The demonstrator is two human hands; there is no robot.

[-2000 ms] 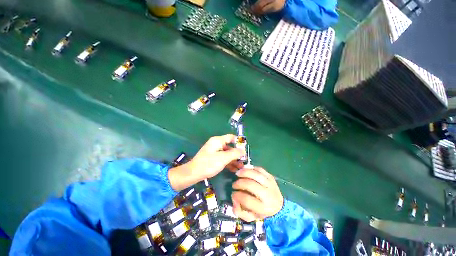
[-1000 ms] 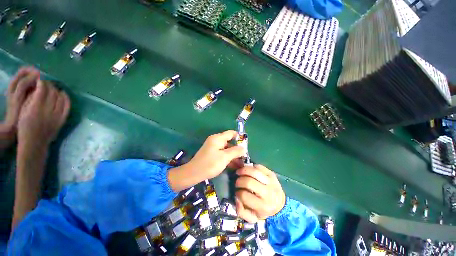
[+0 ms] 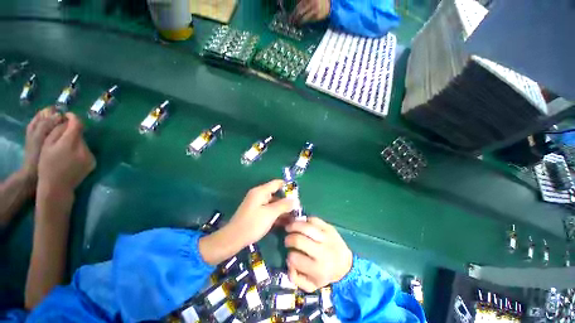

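My left hand (image 3: pixel 255 211) pinches an electronic unit (image 3: pixel 291 195) between thumb and fingers, its thin tip pointing up and away from me. My right hand (image 3: pixel 317 253) is at the unit's near end, fingers curled in; whether it grips the unit or some small part is hidden. A loose pile of similar units (image 3: pixel 260 271), with white blocks and amber bands, lies below my hands, partly covered by them.
A green belt (image 3: pixel 365 208) carries a spaced row of units (image 3: pixel 203 140) and a PCB panel (image 3: pixel 403 159). A white parts sheet (image 3: pixel 354 69) and stacked sheets (image 3: pixel 441 94) stand beyond. Another person's hands (image 3: pixel 60 148) are at left, a black tray (image 3: pixel 449 293) at lower right.
The scene has shifted slightly in view. The other person's hands at left came into view and now meet near the belt's edge. My hands still hold the unit in much the same pose.
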